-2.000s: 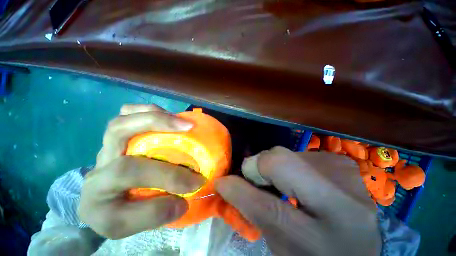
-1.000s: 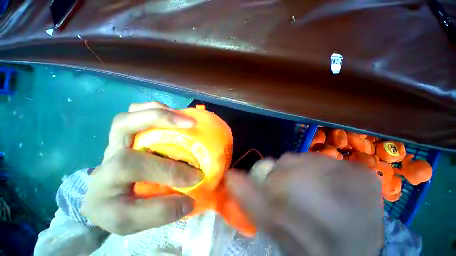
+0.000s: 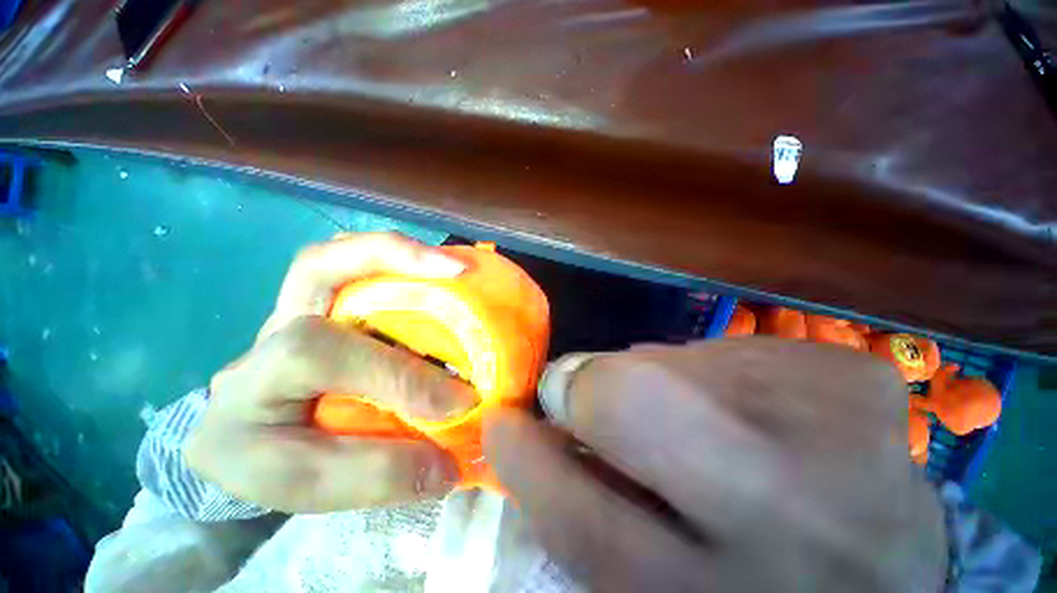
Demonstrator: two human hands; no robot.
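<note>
A bright orange plush toy point(image 3: 510, 304) with a yellow-orange ring patch is held above my lap, below the table edge. My left hand point(image 3: 330, 400) grips it from the left, one finger lying across the ring. My right hand point(image 3: 719, 463) is at the toy's lower right, blurred, its fingertips touching the orange fabric. A whitish wrap shows on one of its fingers. I cannot make out a needle or thread at these fingertips. The toy's lower right part is hidden behind my right hand.
A brown-covered table point(image 3: 464, 151) spans the top. On it lie a paper scrap point(image 3: 786, 159), a dark flat object point(image 3: 148, 29) at left and a black slim tool point(image 3: 1027, 44) at right. A blue crate point(image 3: 989, 446) with orange pieces point(image 3: 966, 401) stands right, partly behind my right hand.
My right hand has moved away from the toy and back to it, and the orange stub below it is now covered. The toy has shifted slightly right in my left hand.
</note>
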